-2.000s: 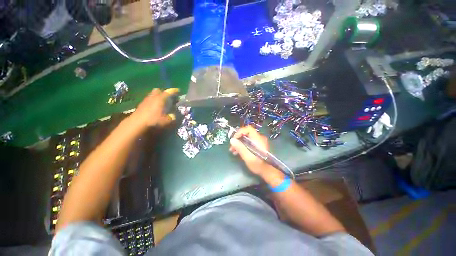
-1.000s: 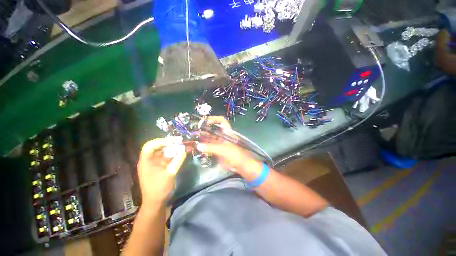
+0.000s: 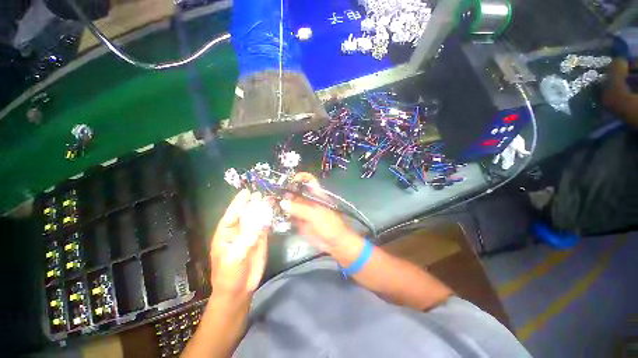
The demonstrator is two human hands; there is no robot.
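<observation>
My left hand (image 3: 241, 238) is closed at the fingertips on a white part, mostly hidden by the fingers and glare. My right hand (image 3: 318, 220), with a blue wristband (image 3: 358, 257), holds the soldering iron (image 3: 318, 196) beside it; the iron's tip is hard to make out. More white parts (image 3: 289, 160) with blue and dark wires lie just beyond the fingers on the dark green mat (image 3: 392, 199). A small whitish piece (image 3: 282, 225) shows between the hands. A pile of lead wires (image 3: 392, 140) lies to the right.
The fume hood (image 3: 276, 101) hangs above the work. The component tray (image 3: 150, 308) stands at left, with yellow-blocked boards in some pockets. A soldered assembly (image 3: 80, 138) sits on the green conveyor (image 3: 140, 105). The soldering station (image 3: 483, 133) is at right. Another person's arm (image 3: 619, 91) shows far right.
My left hand has come back from beside the conveyor to the white parts, meeting my right hand. In the last second both hands have stayed close together. The view has shifted.
</observation>
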